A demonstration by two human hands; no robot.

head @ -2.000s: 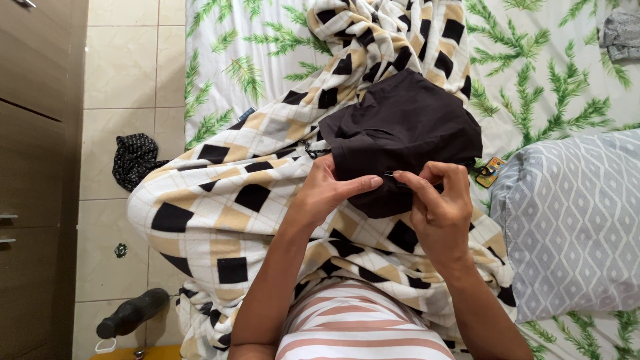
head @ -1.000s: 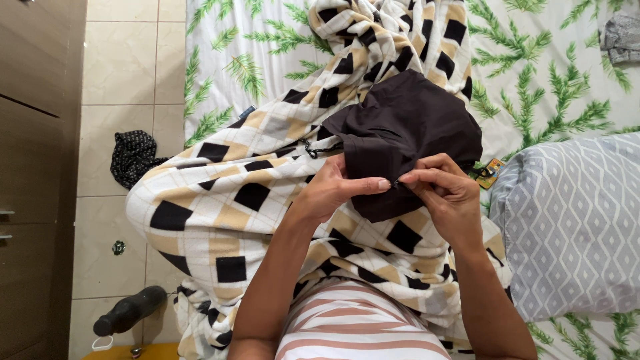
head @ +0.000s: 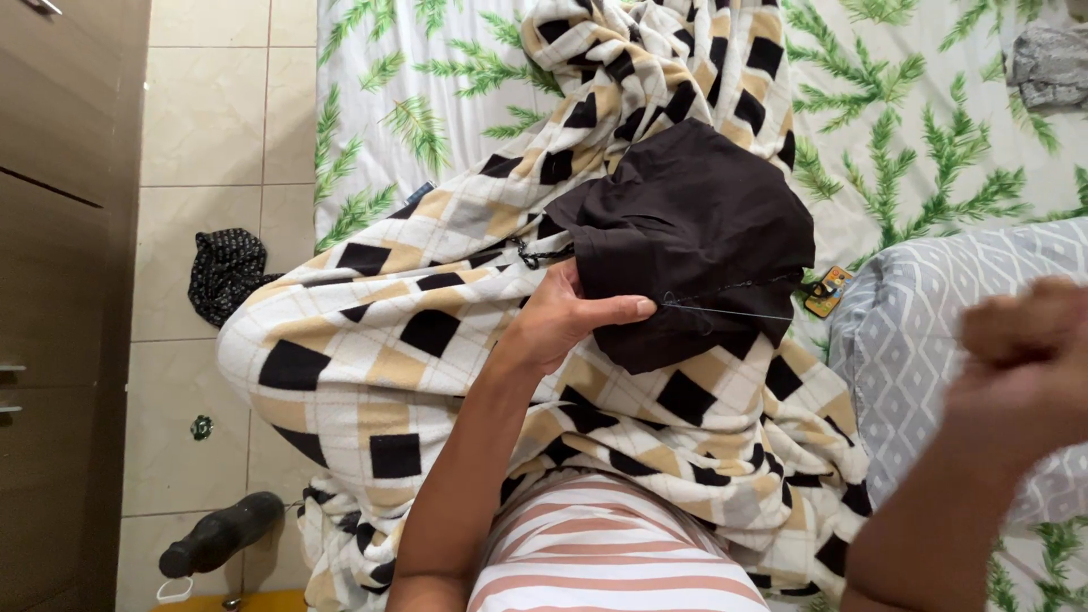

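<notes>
Dark brown fabric lies bunched over the checkered blanket on my lap. My left hand pinches its lower left edge, thumb on top and fingers underneath. A pale sewing thread runs from the cloth beside my thumb toward the right, with small loops near a line of stitches. Out at the right edge, my right hand is raised with curled fingers and blurred by motion; whether it holds a needle or the thread's end cannot be seen. A dark cord shows at the cloth's left side.
A grey patterned pillow lies at the right, with a small yellow-orange item beside it. The leaf-print bed sheet spreads behind. On the tiled floor are a black patterned cloth and a dark bottle. Wooden drawers stand far left.
My right hand has moved from the cloth, beside my left thumb, far out to the right. A length of thread now stretches across the cloth. My left hand still grips the fabric.
</notes>
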